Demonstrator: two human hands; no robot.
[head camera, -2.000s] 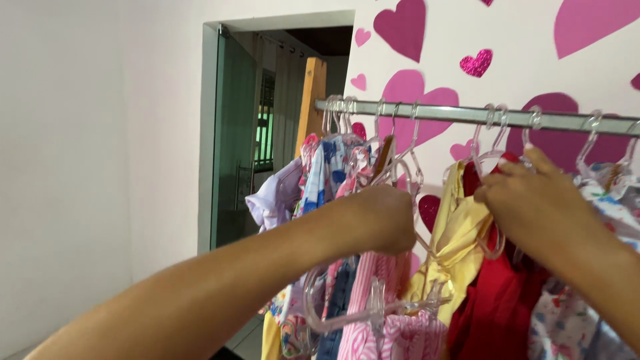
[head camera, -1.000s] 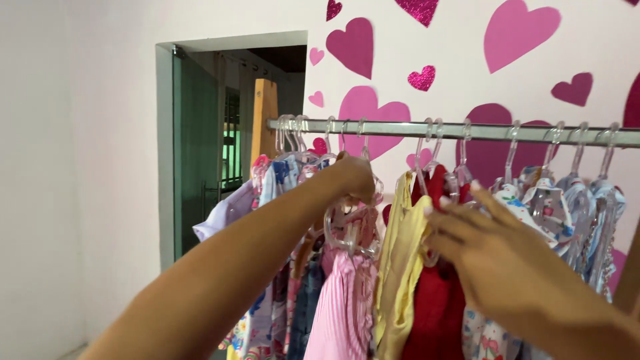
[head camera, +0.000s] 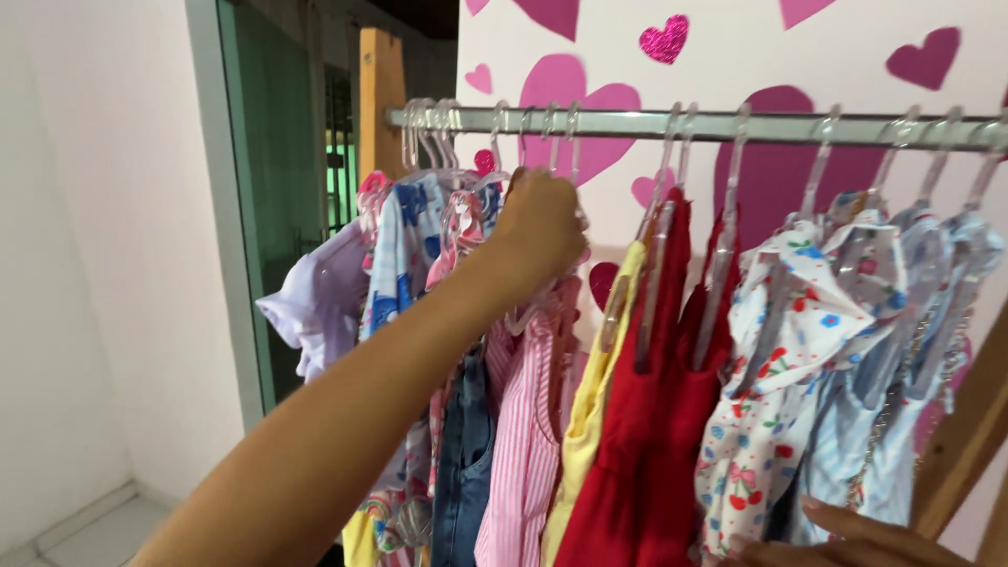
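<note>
My left hand (head camera: 543, 224) is closed around the upper part of clear plastic hangers just below the metal rail (head camera: 630, 122). A pink-striped garment (head camera: 520, 441) hangs below that hand, beside blue denim (head camera: 463, 465). To its right hang a yellow garment (head camera: 587, 417), a red dress (head camera: 646, 449) and a white cherry-print garment (head camera: 768, 425). My right hand (head camera: 858, 539) is low at the bottom right, partly cut off by the frame, in front of the light blue striped garments (head camera: 858, 465). Whether it touches them is unclear.
A wooden post (head camera: 380, 102) holds the rail's left end, and a slanted wooden leg (head camera: 969, 433) is at the right. Lilac and blue-print clothes hang at the left, near a green glass door (head camera: 268, 157). Behind the rail is a wall with pink paper hearts (head camera: 665, 39).
My right hand has moved from the hangers near the yellow and red garments down to the lower right. My left hand remains at the hangers above the pink-striped garment.
</note>
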